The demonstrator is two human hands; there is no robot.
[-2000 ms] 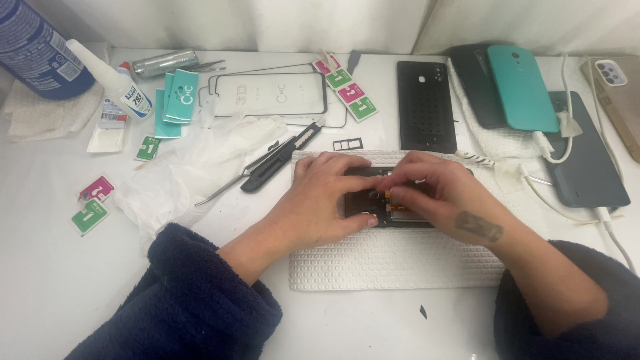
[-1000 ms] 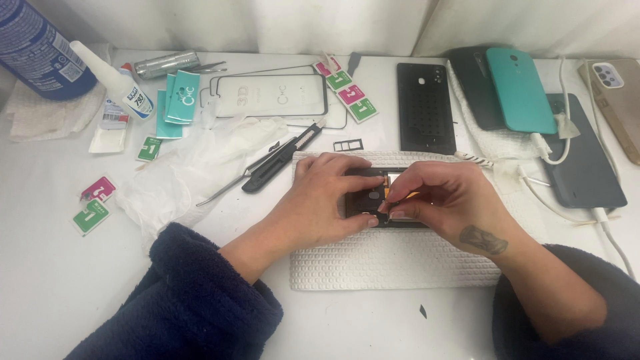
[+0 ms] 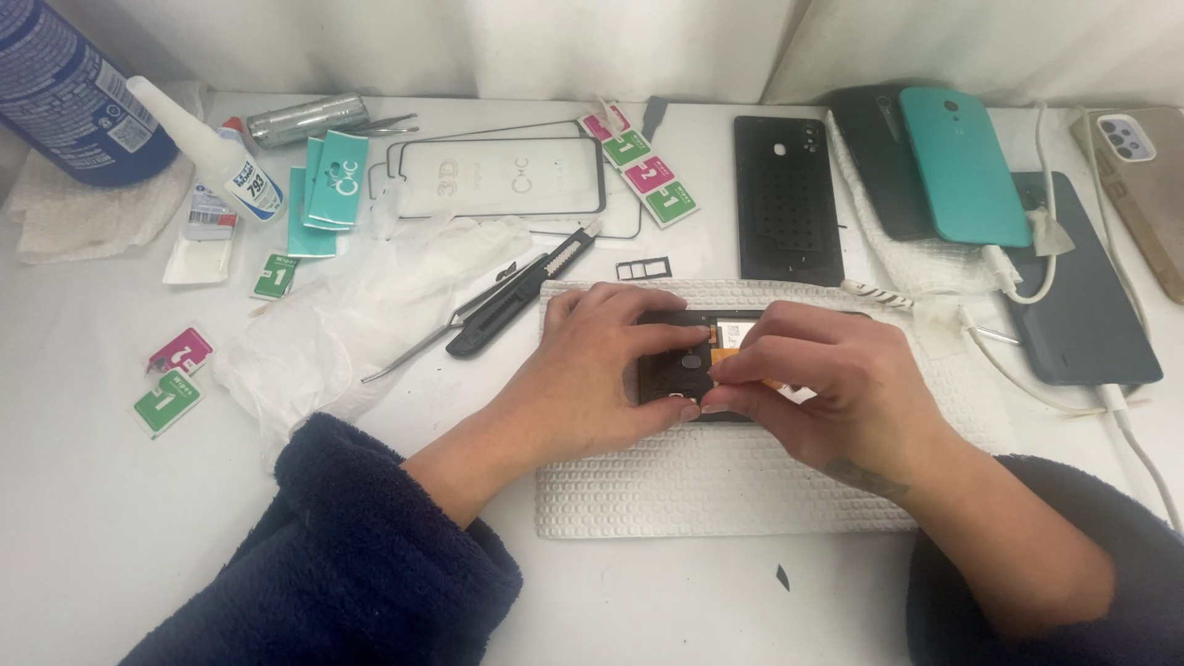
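Observation:
An opened smartphone (image 3: pixel 680 363) lies on a white textured cloth (image 3: pixel 712 490), its inside facing up. Part of a battery with a white label and an orange flex cable (image 3: pixel 722 359) shows inside it. My left hand (image 3: pixel 601 370) grips the left end of the phone, fingers on the far edge and thumb on the near one. Over the phone's middle, my right hand (image 3: pixel 814 379) has thumb and forefinger close together beside the flex cable; whether they pinch it cannot be told. That hand covers much of the phone's right part.
Behind the cloth lie a SIM tray (image 3: pixel 644 269) and a black phone back cover (image 3: pixel 789 199). Left of it are a utility knife (image 3: pixel 523 294), tweezers (image 3: pixel 444 330), glass protectors (image 3: pixel 499 178) and a glue bottle (image 3: pixel 208 153). A teal phone (image 3: pixel 967 166) and a charging grey phone (image 3: pixel 1078 287) are at right.
My right hand's fingertips have shifted slightly over the phone, and more of the orange flex cable shows beside them than one second ago. My left hand stays on the phone's left end.

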